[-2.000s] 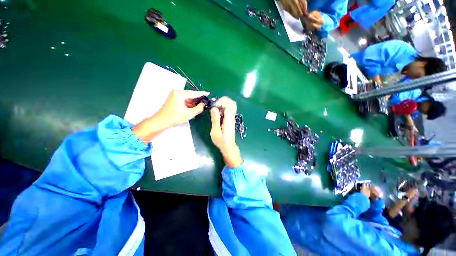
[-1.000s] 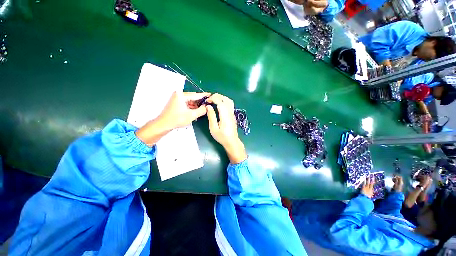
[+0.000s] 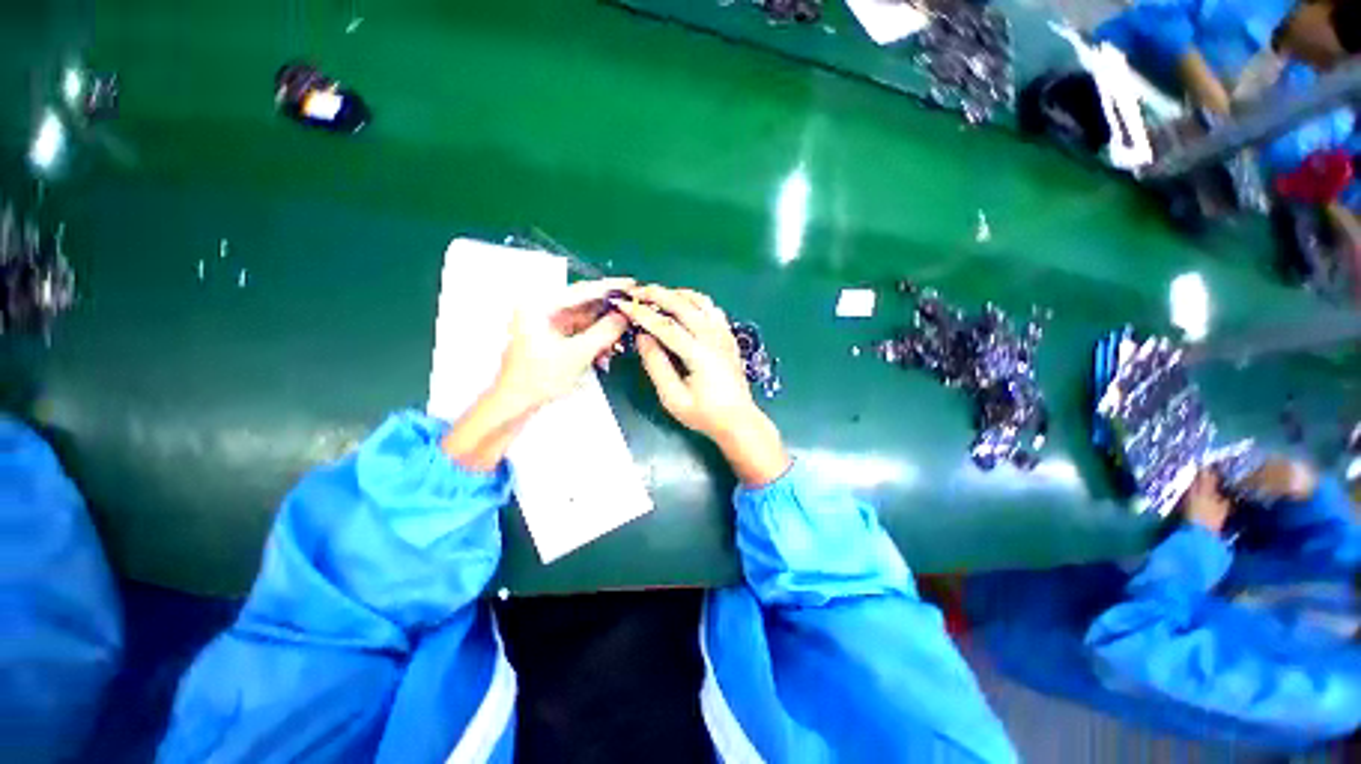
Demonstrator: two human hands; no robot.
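Observation:
A small dark part (image 3: 615, 305) is held between the fingertips of both my hands, mostly hidden by the fingers. My left hand (image 3: 549, 351) pinches it from the left, above white paper sheets (image 3: 575, 478). My right hand (image 3: 694, 358) is bent over it from the right, fingers touching it. A small group of dark modules (image 3: 757, 358) lies just right of my right hand. A larger dark, glittering heap (image 3: 978, 366) lies farther right. Thin rods (image 3: 564, 251) lie at the paper's top edge.
A small white slip (image 3: 855, 303) lies above the heap. A dark object with a white label (image 3: 321, 102) is at the upper left. Stacked trays (image 3: 1157, 418) stand by a neighbour's hands at right. A blue sleeve (image 3: 52, 567) shows at far left. More parts lie at the left edge.
The view has shifted, so the table things sit farther right; a blue sleeve has appeared at far left. The dark labelled object has moved left along the table. Both hands still hold the small part.

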